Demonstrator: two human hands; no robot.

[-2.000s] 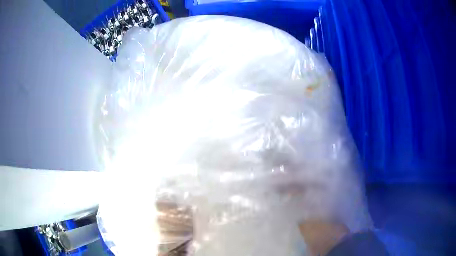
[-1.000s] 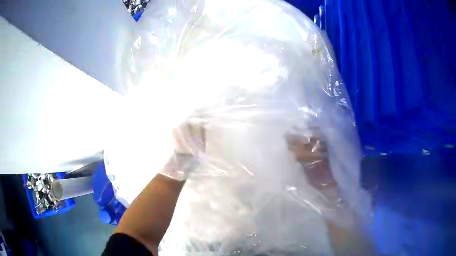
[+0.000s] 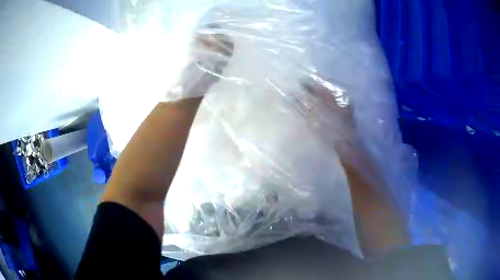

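A huge clear plastic sack bulges in front of me, shiny and overexposed on its left side. Crinkled whitish clear plastic shows inside its lower part. My left hand is at the sack's upper left, seen blurred through a layer of film. My right hand is at the sack's right, also behind film. The film and glare hide the fingers of both hands, so I cannot tell whether either grips the plastic.
A white table top is at the left. Below it are a blue bin of jumbled silver parts, a pale tube and part of a blue stool. Ribbed blue crates stand at the right.
My left hand has come into view and both hands have moved up and forward in the picture. The sack, bin and tube sit higher in the frame or further left, as the view has shifted.
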